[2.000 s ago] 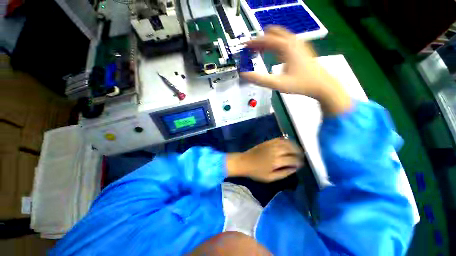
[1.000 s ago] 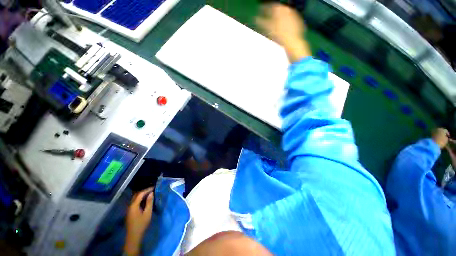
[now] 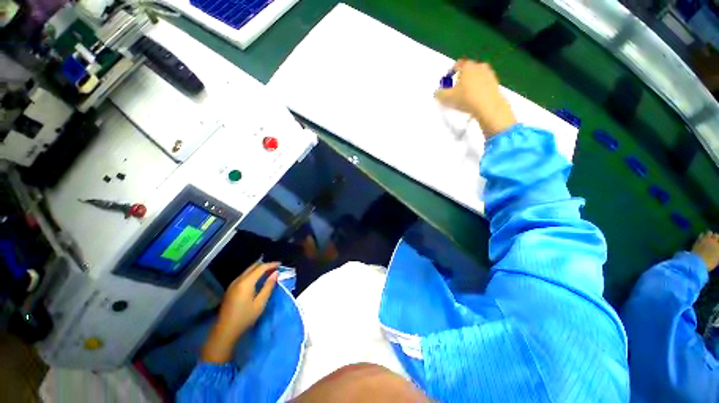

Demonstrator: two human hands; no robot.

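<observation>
My right hand [image 3: 474,96] holds a small blue plastic part [image 3: 448,80] between thumb and fingers, over the far part of the large white board [image 3: 370,94]. Its underside is hidden, and I cannot tell whether it touches the board. My left hand [image 3: 243,305] is low at the left, beside the open edge of my smock. Its thumb and fingers are apart, with no part seen in it. The right fixture [image 3: 98,59] of the white machine, at the upper left, has a blue part [image 3: 75,71] in it.
The machine front carries a lit screen [image 3: 183,240], a green button [image 3: 235,175] and a red button [image 3: 271,144]. A screwdriver [image 3: 135,210] lies on its top. A filled tray [image 3: 235,12] stands behind. Spaced blue parts [image 3: 635,166] lie on the green belt, near another person's hand [image 3: 708,249].
The view has turned right. My right hand has moved from the right fixture, past the board's far edge, back over the board with a blue part. The right fixture has slid back.
</observation>
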